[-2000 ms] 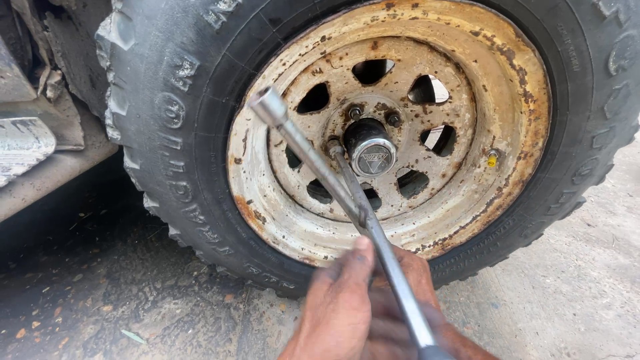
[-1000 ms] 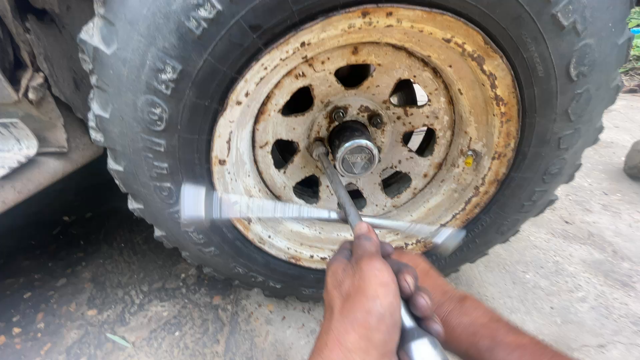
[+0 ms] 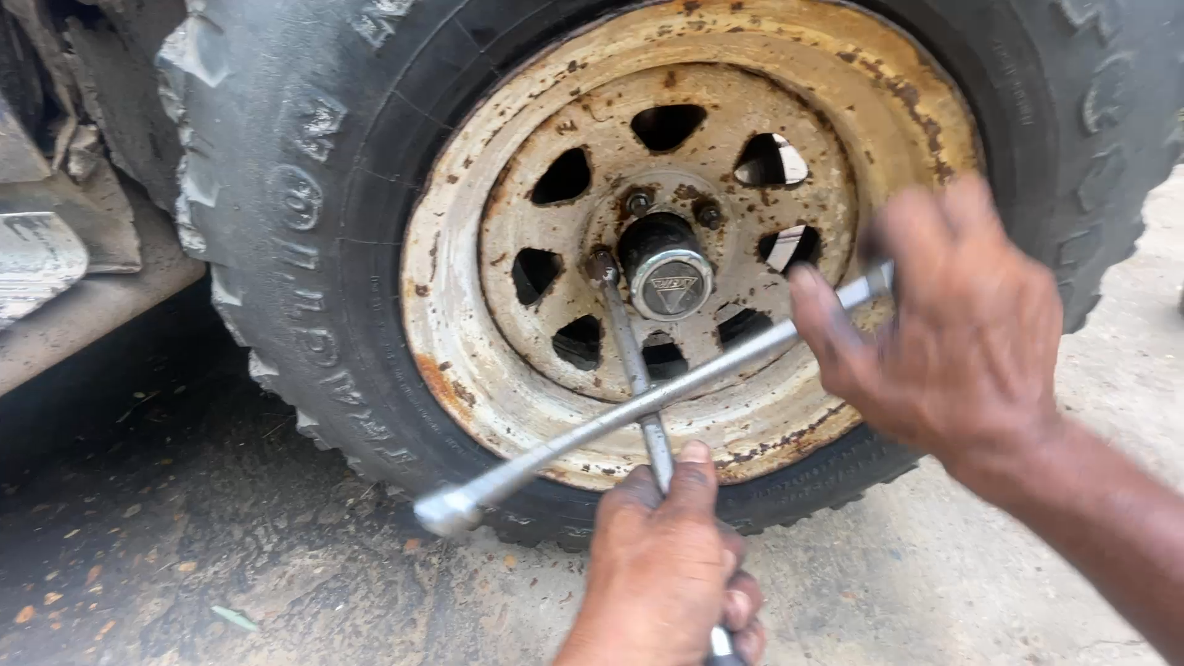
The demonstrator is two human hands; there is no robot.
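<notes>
A four-way lug wrench (image 3: 592, 427) has one socket over a lug nut at the left of the black hub (image 3: 671, 268) on a rusty, cream steel wheel (image 3: 453, 277). My left hand (image 3: 661, 555) is closed round the wrench's near shaft, below the crossing. Blurred by motion, my right hand (image 3: 953, 333) is beside the upper right end of the cross bar, fingers apart; whether it touches the bar I cannot tell. The bar's other end points down left. Two lug nuts or studs (image 3: 673, 209) show above the hub.
The thick off-road tyre (image 3: 296, 277) surrounds the wheel and stands on stained concrete (image 3: 879, 573). At the left is the vehicle's worn lower body (image 3: 102, 287). A small green leaf (image 3: 235, 618) lies on the ground at the lower left.
The cross bar has turned. My right hand has moved from close beside my left hand up to the bar's right end. My left hand stays round the near shaft. The view is nearer the wheel.
</notes>
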